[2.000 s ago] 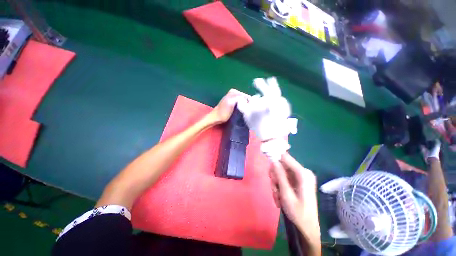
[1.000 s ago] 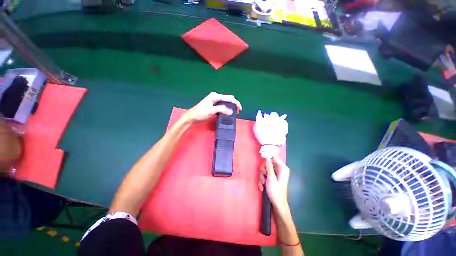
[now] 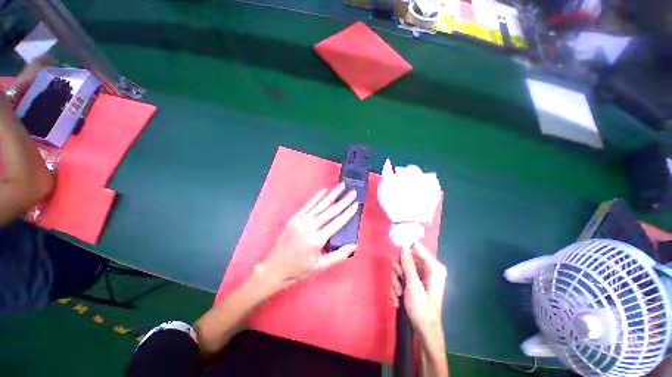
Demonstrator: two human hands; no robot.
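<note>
A long black device lies lengthwise on the red foam mat, its far end at the mat's back edge. My left hand lies across the near half of the device, fingers spread with the tips on it. My right hand is closed around the upper part of the black grip of a mallet with a white cloth-wrapped head. The mallet lies or hovers at the mat's right edge; its contact with the mat is unclear.
A white desk fan stands at right. A red foam piece and a white sheet lie farther back. At left are more red foam, a box of small black parts and another person's arm.
My left hand has moved from the device's far end to its near half, with the fingers now spread. My right hand still holds the mallet. The view has shifted slightly.
</note>
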